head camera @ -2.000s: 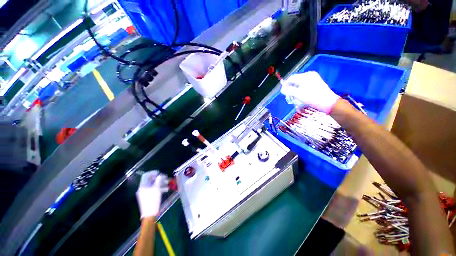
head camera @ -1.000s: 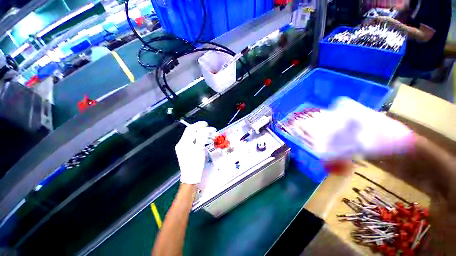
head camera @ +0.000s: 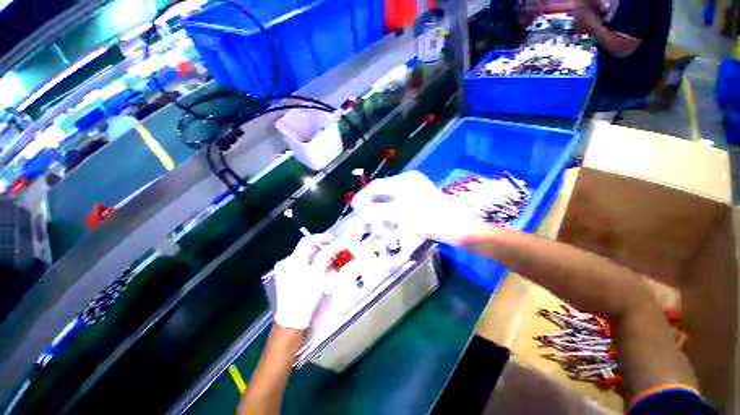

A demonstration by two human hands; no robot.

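The white-topped bench fixture (head camera: 377, 300) sits in front of me, with a small red holder (head camera: 342, 259) on its top. My left hand (head camera: 299, 285), in a white glove, is at the fixture's left end beside the holder. A small pale tip shows above its fingers; its grip is unclear. My right hand (head camera: 402, 203), also in a white glove, is over the fixture's far right part and hides the fittings there. Its fingers are bent, and I cannot tell whether it holds anything. Slim rods with red ends (head camera: 495, 197) lie in the near blue bin (head camera: 519, 139).
The conveyor belt (head camera: 203, 304) runs behind the fixture, carrying red-headed parts (head camera: 389, 154). A white tub (head camera: 315, 142) and black cables stand beyond. An open carton (head camera: 649, 215) with red-headed parts (head camera: 580, 344) is at right. A person (head camera: 633, 53) is beside the far blue bin (head camera: 531, 93).
My right hand has moved from over the carton side back to the fixture's right part. My left hand stays at the fixture, now slightly lower beside the red holder. The view has shifted.
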